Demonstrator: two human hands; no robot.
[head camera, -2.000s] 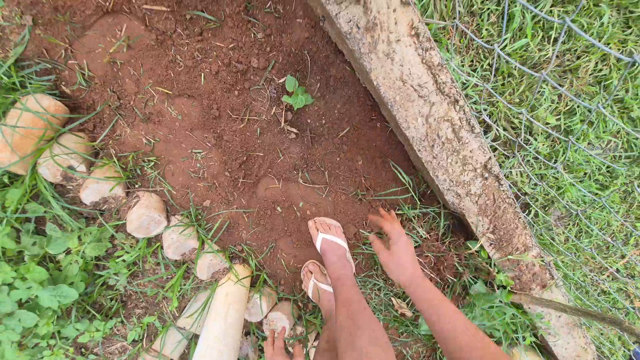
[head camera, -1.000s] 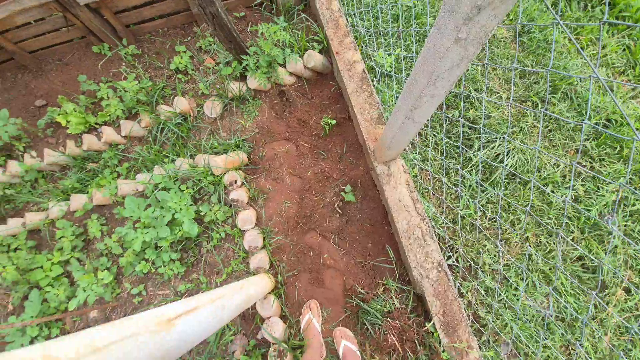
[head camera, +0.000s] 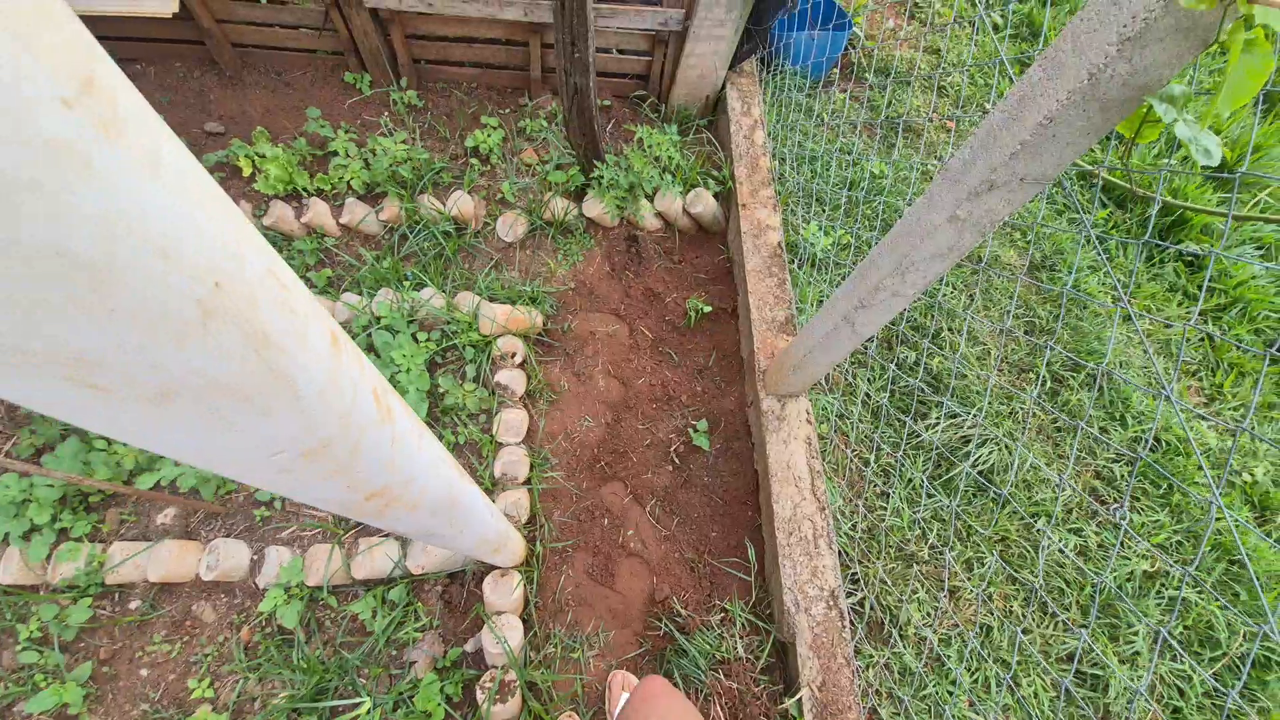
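Neither my left hand nor my right hand shows in the head view. At the bottom edge are a knee and part of a foot in a white-strapped flip-flop (head camera: 619, 692). Ahead runs a strip of bare red soil (head camera: 640, 420) with a small green seedling (head camera: 700, 434) and another seedling (head camera: 697, 309) farther up. Upright bottle-like pieces (head camera: 511, 425) form an edging along the strip's left side. A thick white post (head camera: 230, 300) slants across the left of the view, its lower end beside the edging.
A low concrete curb (head camera: 795, 510) borders the soil on the right, with a concrete post (head camera: 960, 210) rising from it and wire mesh fence (head camera: 1120, 510) beyond. Wooden slats (head camera: 480, 50) close the far end. A blue container (head camera: 810, 38) stands behind the mesh. Weedy beds (head camera: 400, 360) lie left.
Both hands, seen low by the feet two seconds ago, have gone out of view. The view has risen and widened toward the wooden slats.
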